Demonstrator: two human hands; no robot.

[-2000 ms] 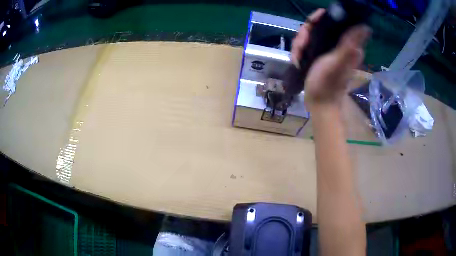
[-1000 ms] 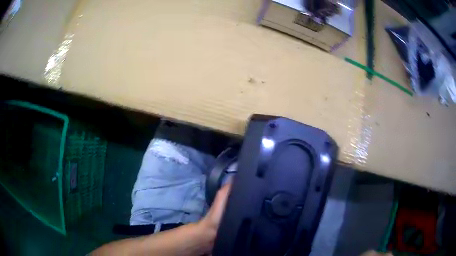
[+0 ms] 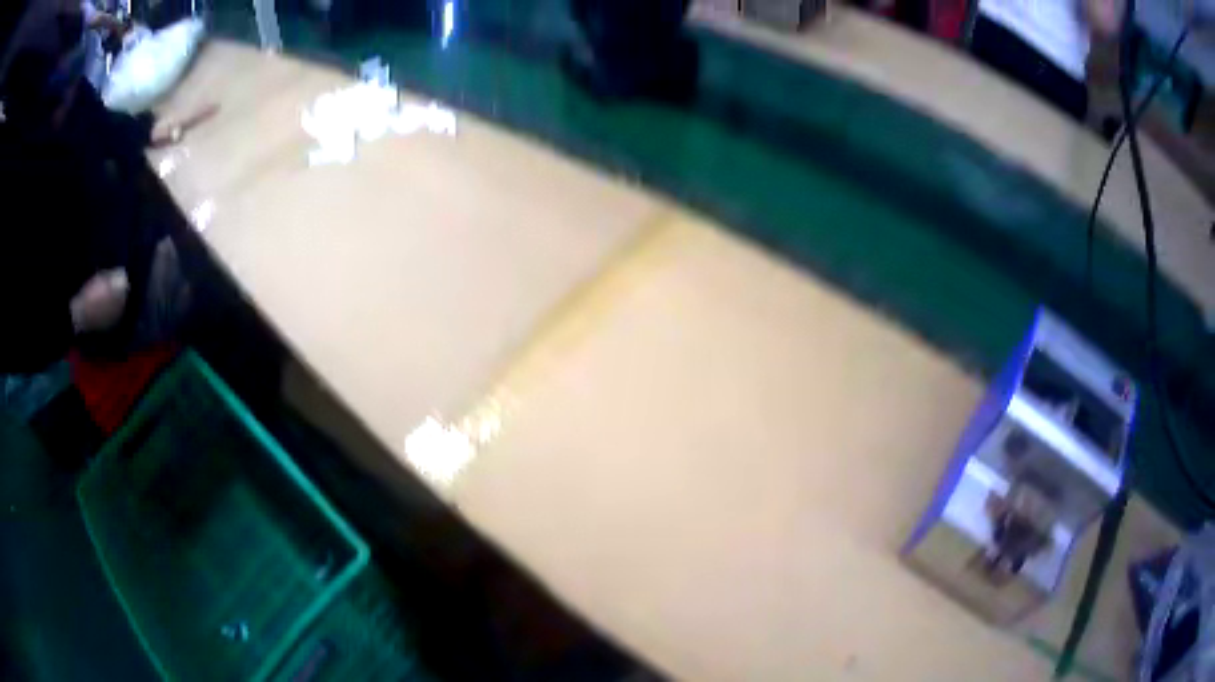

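Neither of my hands is in the picture. The silver screw feeder [image 3: 979, 566] with blue sides stands on the tan bench [image 3: 746, 440] at the right, its dark top tray and small metal pick-up block showing. The clear plastic bag [image 3: 1179, 613] with dark content is cut off at the lower right edge. The fan unit and the screwdriver are not in view. The picture is blurred.
A green conveyor belt [image 3: 826, 253] runs behind the bench, with a dark object [image 3: 633, 47] on it. White pieces [image 3: 360, 117] lie on the far bench. A green crate [image 3: 220, 533] is at lower left. A person [image 3: 67, 200] is at far left. Black cables [image 3: 1149, 267] hang at right.
The view has swung to the left. The fan unit and my hand have left the picture. The crate, a person and more of the conveyor have come into view.
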